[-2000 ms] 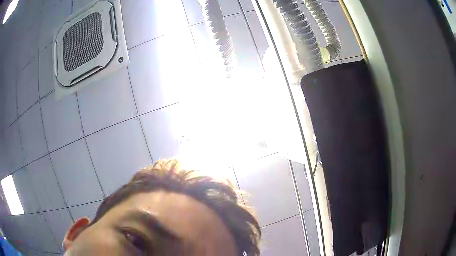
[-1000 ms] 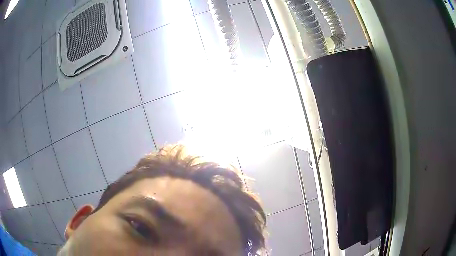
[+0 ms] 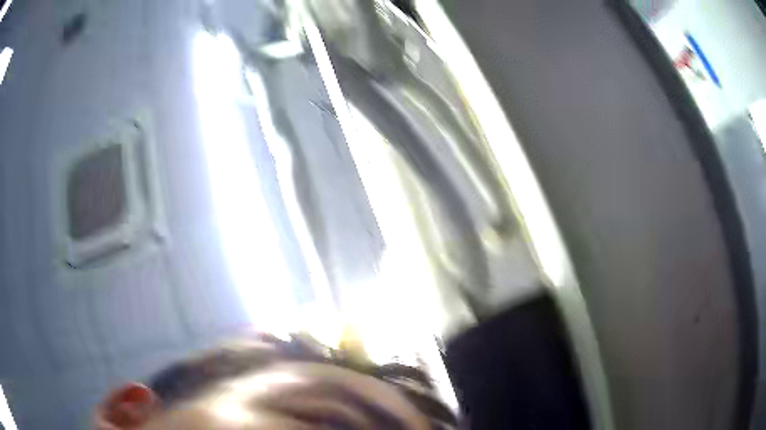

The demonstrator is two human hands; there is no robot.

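Observation:
No hand, tool or workpiece is in view. The camera points up at the ceiling and the frame is blurred. A person's head [image 3: 294, 395] shows at the bottom edge, cut off by it, with hair and an ear visible. My left hand and my right hand are both out of the picture.
A square ceiling vent [image 3: 97, 193] is at the left. A bright light strip [image 3: 222, 159] and ribbed hoses [image 3: 420, 151] run overhead. A black panel [image 3: 521, 369] is at the lower right, beside a wide grey surface [image 3: 621, 210].
The view has swung and blurred. The vent, black panel and head sit lower in the picture, and more of the grey surface and the area beyond it shows at the right.

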